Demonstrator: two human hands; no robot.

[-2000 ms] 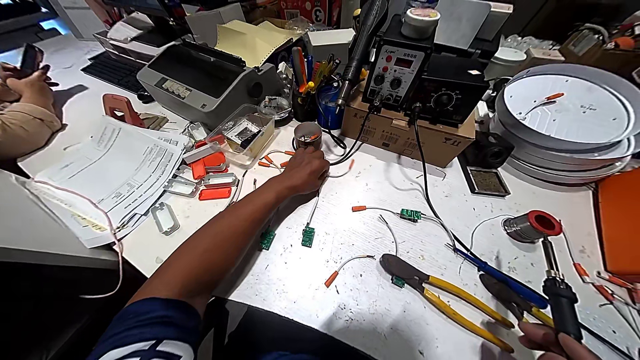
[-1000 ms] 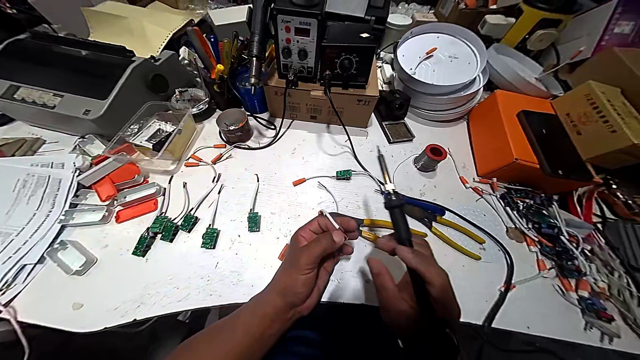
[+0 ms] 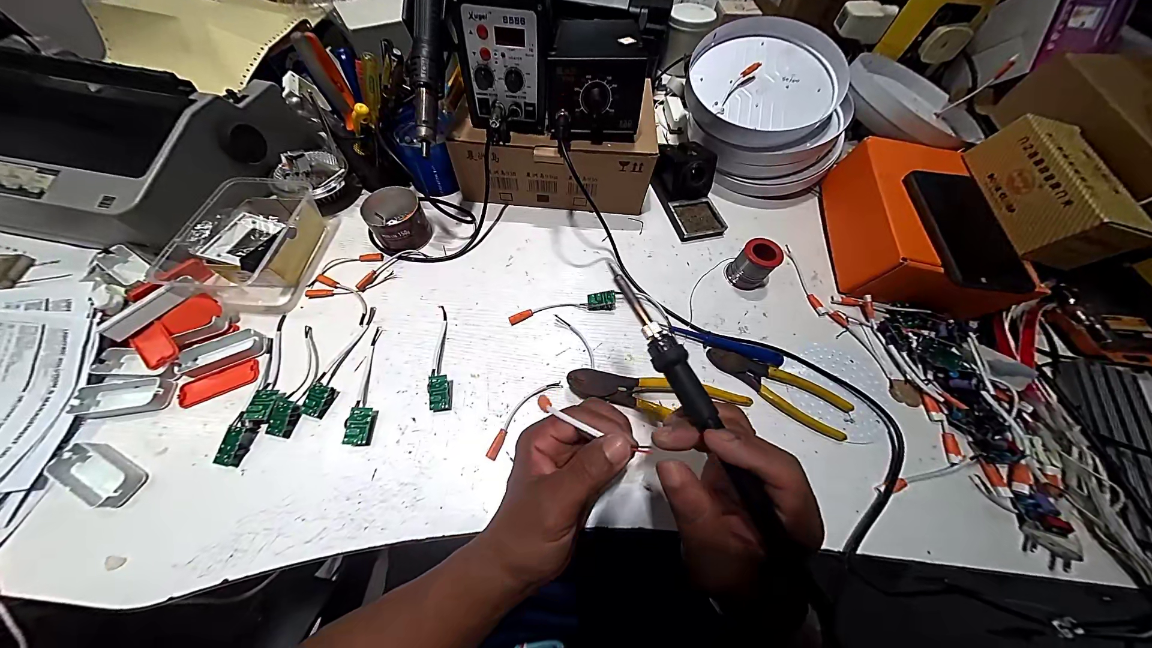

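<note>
My left hand [image 3: 562, 477] pinches a short white cable [image 3: 576, 421] with an orange connector at its upper end and thin bare-looking leads at the other. A black-handled soldering iron [image 3: 688, 387] is gripped in my right hand [image 3: 747, 495], its tip pointing up and away to the left. The right fingertips are close to the cable's leads; whether they touch cannot be told. Beyond the hands lie yellow-handled pliers [image 3: 693, 390] and a second yellow-handled tool [image 3: 801, 405]. A small green circuit board [image 3: 601, 301] with leads and an orange connector lies past the iron's tip.
Several green circuit boards [image 3: 360, 426] with wires lie left of my hands, near orange and clear casings [image 3: 219, 382]. A solder spool [image 3: 756, 263] stands before an orange box [image 3: 886, 234]. Tangled wired boards [image 3: 963, 360] cover the right side. A soldering station [image 3: 504, 58] stands on a carton at the back.
My left hand has come back from the metal tin and now holds a white cable. The soldering iron has been raised in my right hand. The view has shifted rightward.
</note>
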